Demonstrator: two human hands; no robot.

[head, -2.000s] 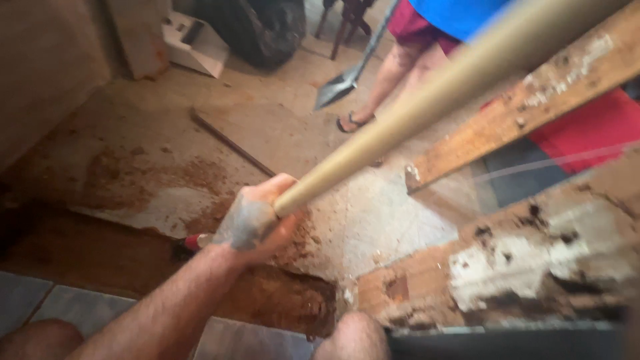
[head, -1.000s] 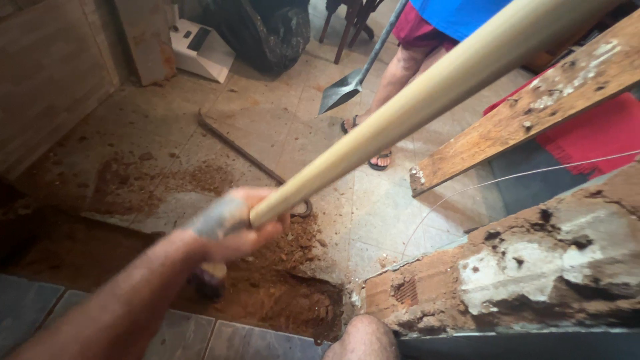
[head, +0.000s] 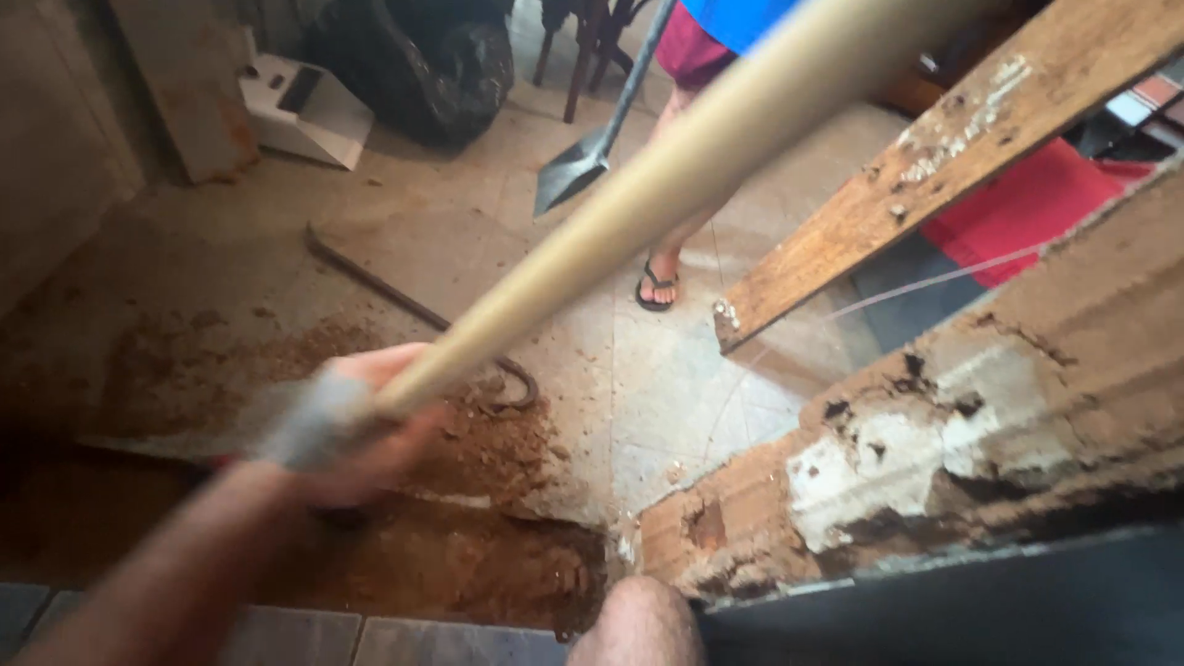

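Observation:
My left hand (head: 370, 425), with a grey patch over its back, is closed around a long pale wooden tool handle (head: 592, 231). The handle slants from the upper right down to the hand, which is blurred. Below and behind the hand lies a soil trench (head: 444, 555) along grey floor tiles (head: 444, 643). The tool's working end is hidden or too dark to make out. My right hand is out of view. Beyond the handle, a dark curved metal bar (head: 379, 282) with a hooked end lies on the dusty floor, beside loose soil (head: 490, 444).
A broken brick wall edge (head: 749, 527) runs along the right, with a worn wooden beam (head: 860, 222) slanting above it. Ahead stands a person in sandals (head: 657, 287), near a shovel (head: 573, 171). A black plastic bag (head: 444, 83) and a white object (head: 310, 116) are behind.
My left hand has moved somewhat to the left, still around the handle. One second ago both of the other person's feet showed; now only one shows.

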